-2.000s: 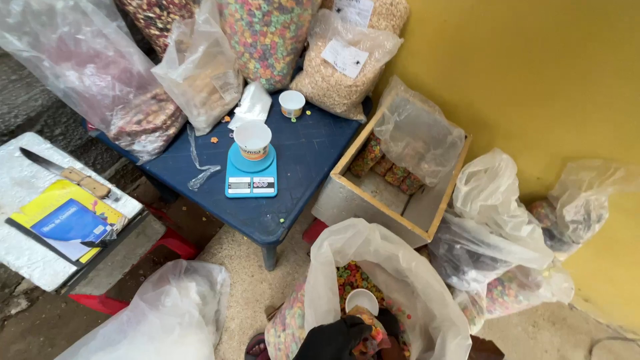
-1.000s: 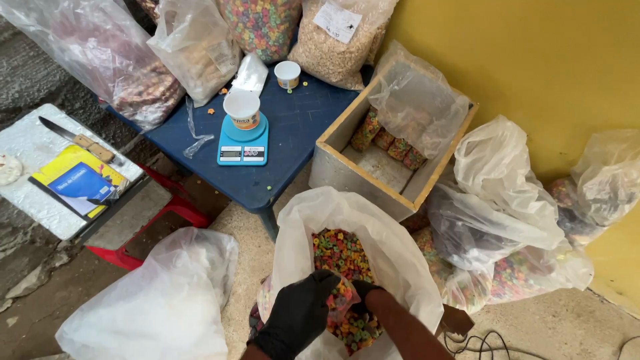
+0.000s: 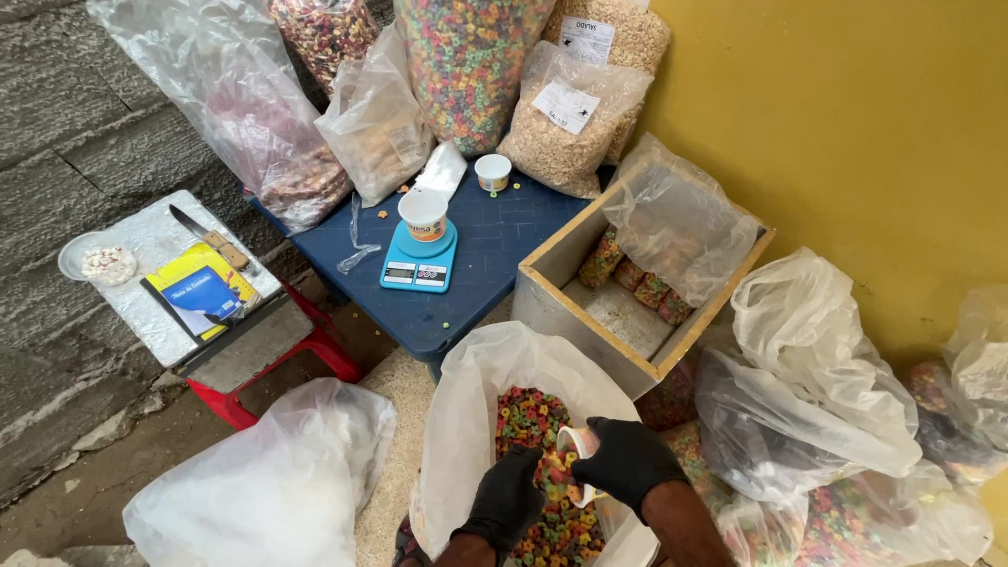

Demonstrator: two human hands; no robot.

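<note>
My right hand (image 3: 630,465), in a black glove, grips a white plastic tub (image 3: 581,441) tilted over an open clear sack (image 3: 472,394) of colorful ring cereal (image 3: 531,413). My left hand (image 3: 504,496), also gloved in black, is closed beside the tub on what looks like a small clear bag of cereal (image 3: 557,470), partly hidden between the hands. On the blue table (image 3: 504,252), a printed plastic tub (image 3: 423,216) stands on a light-blue digital kitchen scale (image 3: 417,256). Another small tub (image 3: 493,173) stands behind it, near loose cereal pieces.
A wooden-rimmed box (image 3: 591,311) right of the table holds filled cereal bags (image 3: 630,276). Large bags of cereal (image 3: 472,71) and flakes (image 3: 551,150) line the table's back. A knife (image 3: 209,236) and notebooks (image 3: 197,291) lie on a foil-covered board at left. Plastic sacks (image 3: 795,394) crowd the right floor.
A white tub now shows in my right hand; one second ago none was visible there. Both hands remain over the open sack. The tub on the scale has stayed there.
</note>
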